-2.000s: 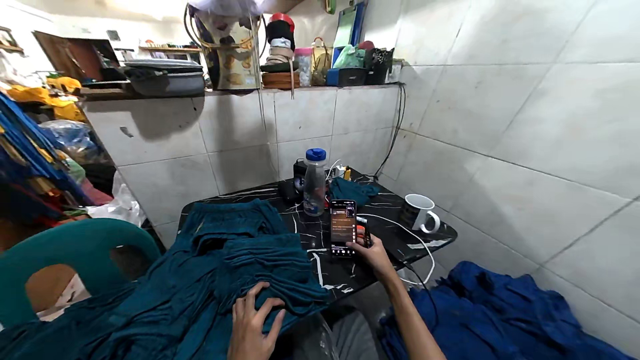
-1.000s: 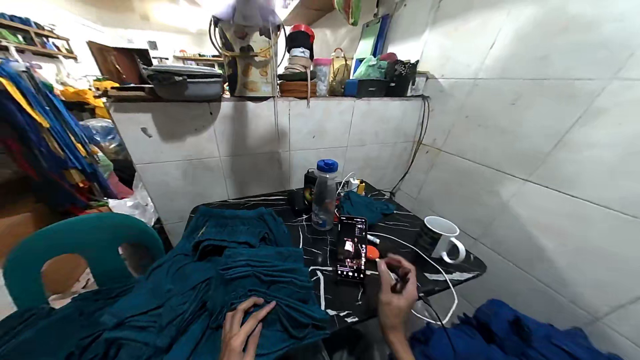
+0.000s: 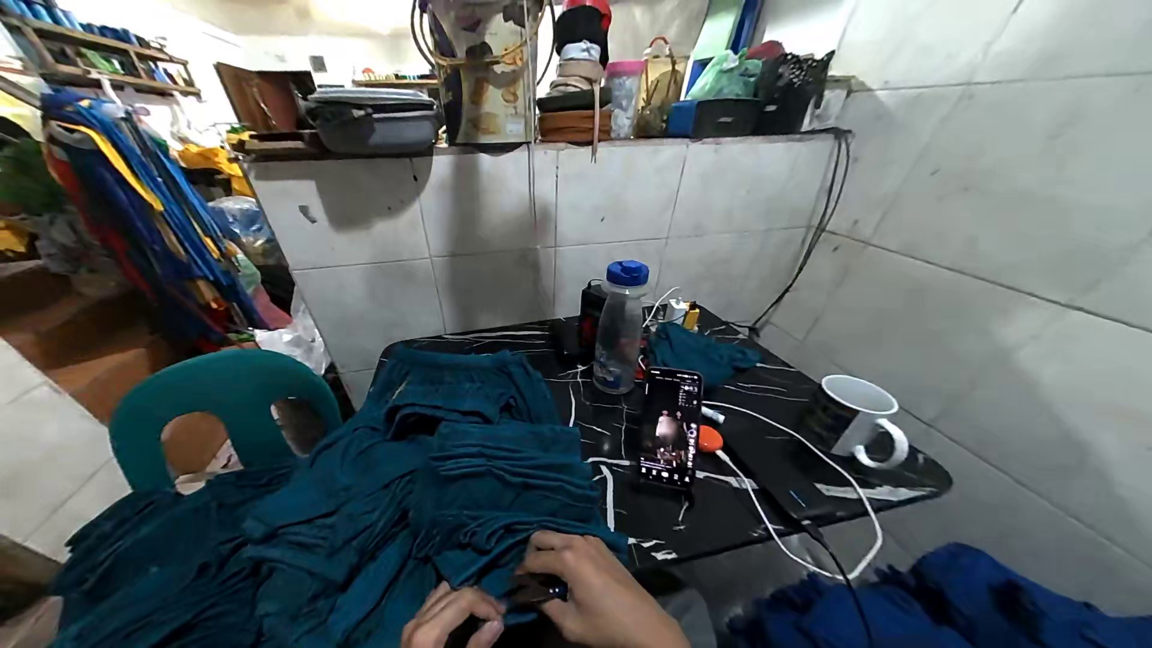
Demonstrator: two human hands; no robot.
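Teal gathered fabric (image 3: pixel 504 459) covers the left part of the black marbled table and hangs over its near edge. My right hand (image 3: pixel 589 585) is closed around a small dark tool (image 3: pixel 540 591), perhaps thread snips, at the fabric's near edge. Just left of it, my left hand (image 3: pixel 454 616) has its fingers bent at the same cloth; whether it pinches the cloth is hard to tell. A smartphone (image 3: pixel 670 427) with a lit screen leans upright beyond my hands, near a clear bottle with a blue lid (image 3: pixel 621 328).
A white and black mug (image 3: pixel 855 418) stands at the table's right, beside a looping white cable (image 3: pixel 810 441). A green plastic chair (image 3: pixel 225 405) is at left. Dark blue fabric (image 3: pixel 972 603) lies at lower right. Tiled walls (image 3: pixel 621 198) bound the table behind and at right.
My right hand has moved from beside the phone to the teal fabric, near my left hand. Two seconds ago it was touching the phone. The dark tool shows in it one second ago as well.
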